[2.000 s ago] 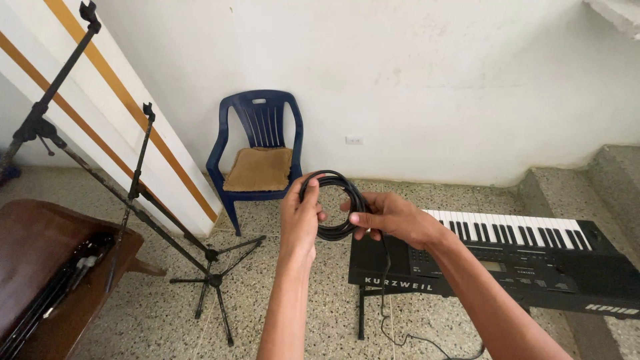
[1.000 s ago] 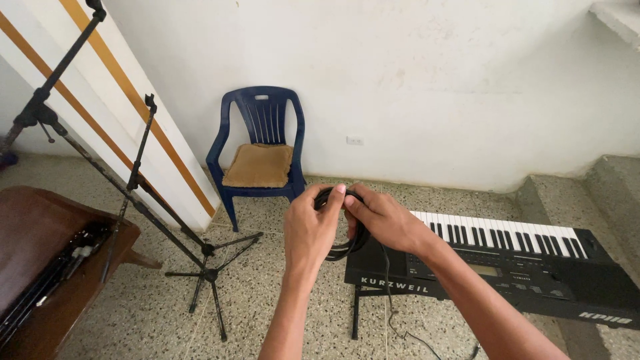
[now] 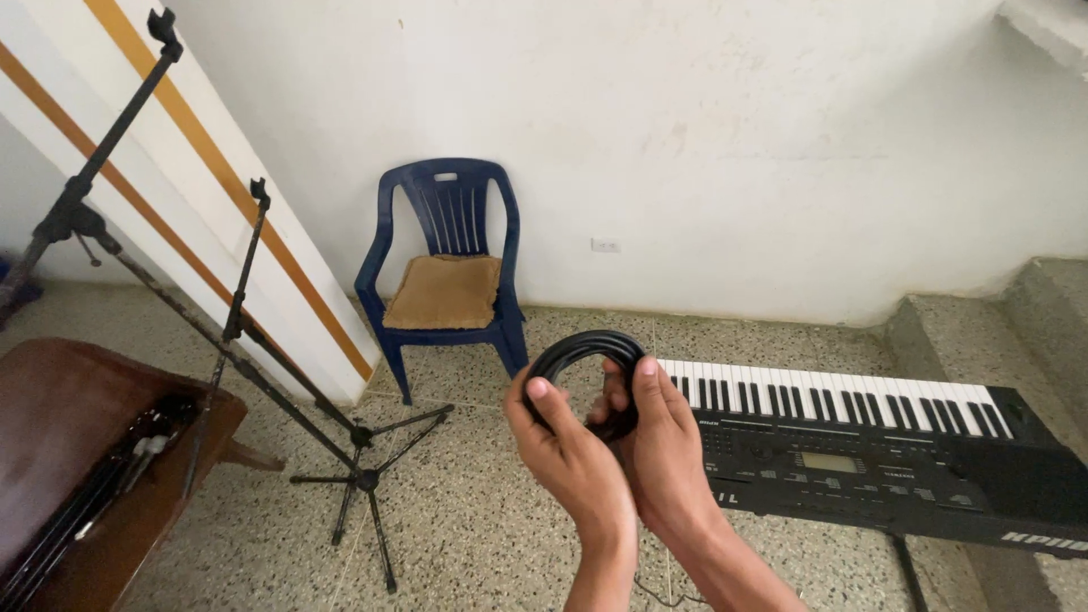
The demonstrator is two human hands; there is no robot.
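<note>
A black cable wound into a round coil is held up between both hands at the middle of the view. My left hand grips the coil's left side, its thumb lying over the strands. On the right side, my right hand closes around the coil with the thumb near its upper edge. The wrists are close together below the coil. Both palms hide the lower part of the coil, and the cable's ends cannot be made out.
A Kurzweil keyboard stands at right beside concrete steps. A blue plastic chair with a tan cushion is against the wall. Microphone stands rise at left, near a brown wooden table bearing black gear.
The fingers were together at the coil's top one second ago; now the hands hold its two sides, and the ring shows open between them.
</note>
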